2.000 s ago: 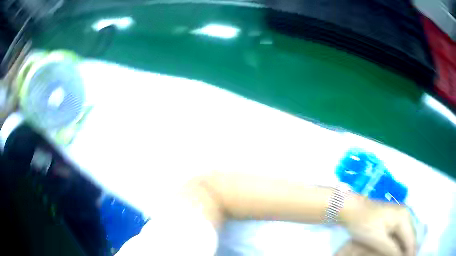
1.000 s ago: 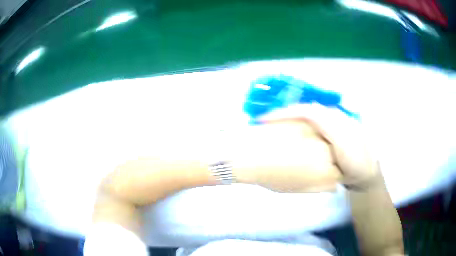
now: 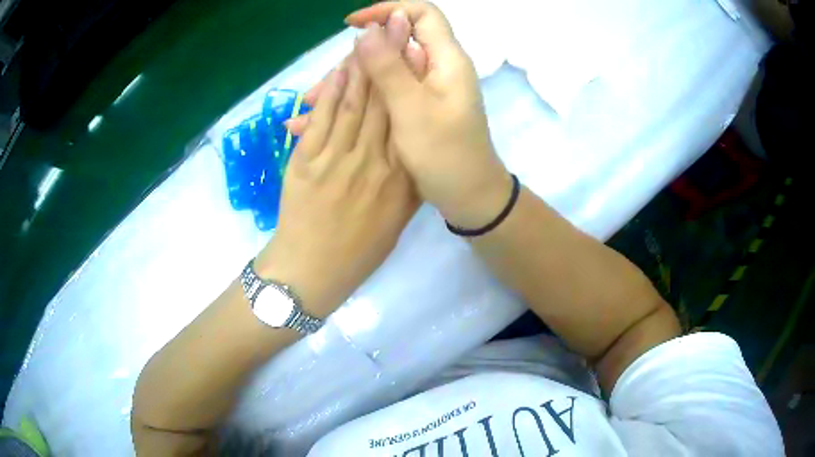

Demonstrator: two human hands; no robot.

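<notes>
Both my hands are bare and touch each other above the white padded bench top. My left hand point(image 3: 348, 170), with a silver watch on its wrist, lies flat with its back up and its fingers slightly spread. My right hand point(image 3: 438, 116), with a dark band on its wrist, leans against it with fingers stretched out. No object shows in either hand; the space between the palms is hidden. A pile of shiny blue film point(image 3: 255, 170) lies just left of my left hand, partly covered by its fingers. A narrow yellow-green strip point(image 3: 291, 129) shows on the pile.
The wrapped white bench point(image 3: 161, 312) curves across the view. A dark green surface point(image 3: 116, 125) runs along its far left side. A crumpled white piece point(image 3: 558, 85), perhaps a glove, lies right of my hands. A red item point(image 3: 715, 178) and yellow-black floor marking point(image 3: 746, 250) show at right.
The view has turned and sharpened, and the blue pile now shows further left. My hands were overlapping near the pile and are now further up in view, fingers more stretched out.
</notes>
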